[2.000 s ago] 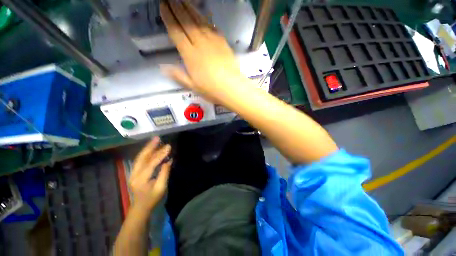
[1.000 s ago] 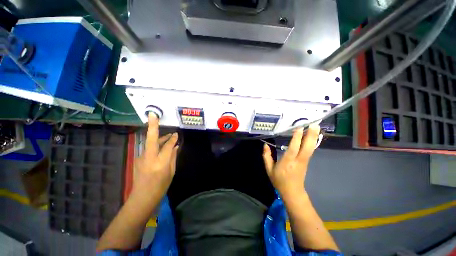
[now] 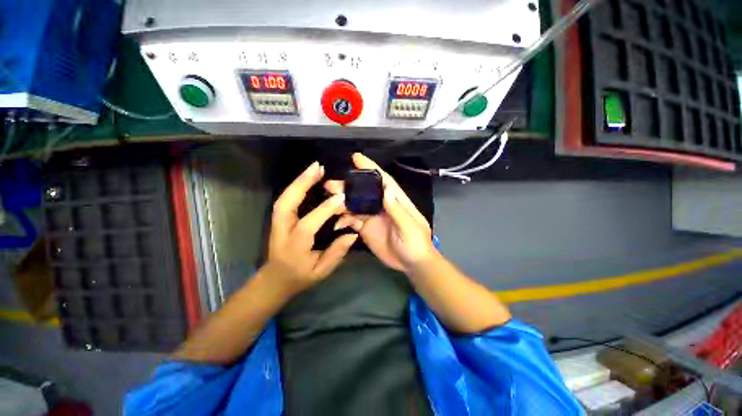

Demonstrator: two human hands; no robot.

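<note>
A small black rounded-square watch unit (image 3: 364, 192) with a dark screen is held in front of my lap, below the press panel. My right hand (image 3: 399, 223) grips it by its sides between thumb and fingers. My left hand (image 3: 305, 231) is just left of the unit with its fingers apart; a fingertip is close to the unit's left edge, and I cannot tell whether it touches. The press machine (image 3: 325, 57) shows its white front panel with green start buttons, a red emergency stop button (image 3: 342, 102) and two lit timers.
A black compartment tray (image 3: 667, 81) at right holds one unit with a green screen (image 3: 614, 111). Another dark tray (image 3: 118, 252) is low at left. A blue box (image 3: 53, 53) stands at upper left. White cables (image 3: 480, 161) hang below the press's right end.
Both hands have left the start buttons and come together over my lap, where the watch unit now shows. The tray unit's screen went from red to blue to green. The view has shifted.
</note>
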